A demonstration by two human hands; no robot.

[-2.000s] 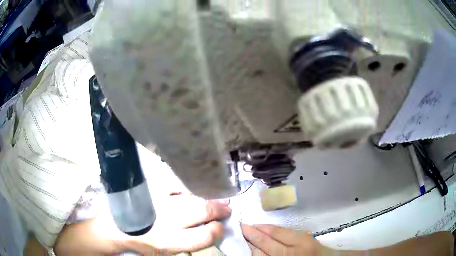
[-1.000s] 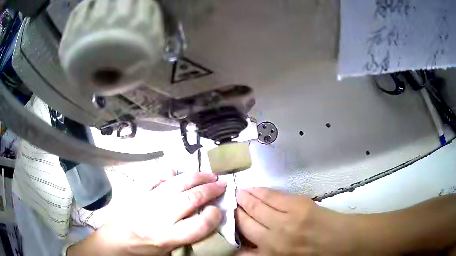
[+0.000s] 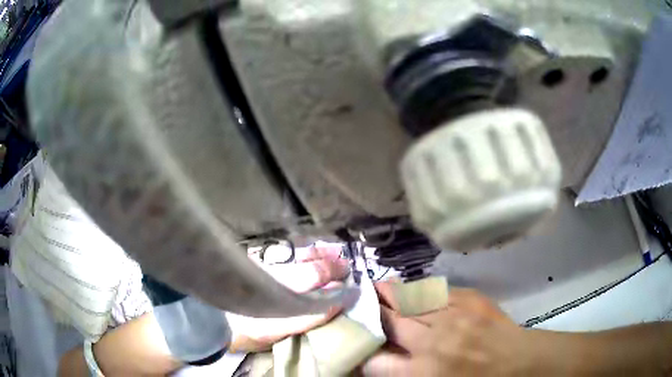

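Observation:
A narrow white cloth strip lies below the needle area, with folded khaki cloth under and beside it. My left hand is at the left of the strip, its fingertips close to the needle; glare and the curved guard hide part of it. My right hand is at the right of the strip, fingers on the cloth edge, partly behind the cream-yellow block. The presser foot is small and partly hidden. Striped white cloth is bunched at the left.
The machine head fills the upper view, with a curved guard and white ribbed knob. The lamp hangs at lower left over my left forearm. A paper note hangs at right, above a pen and dark-handled tool.
The view has swung closer to the machine head. My left fingers are nearer the needle. More khaki cloth shows below the strip, and my right hand is now partly behind the cream-yellow block.

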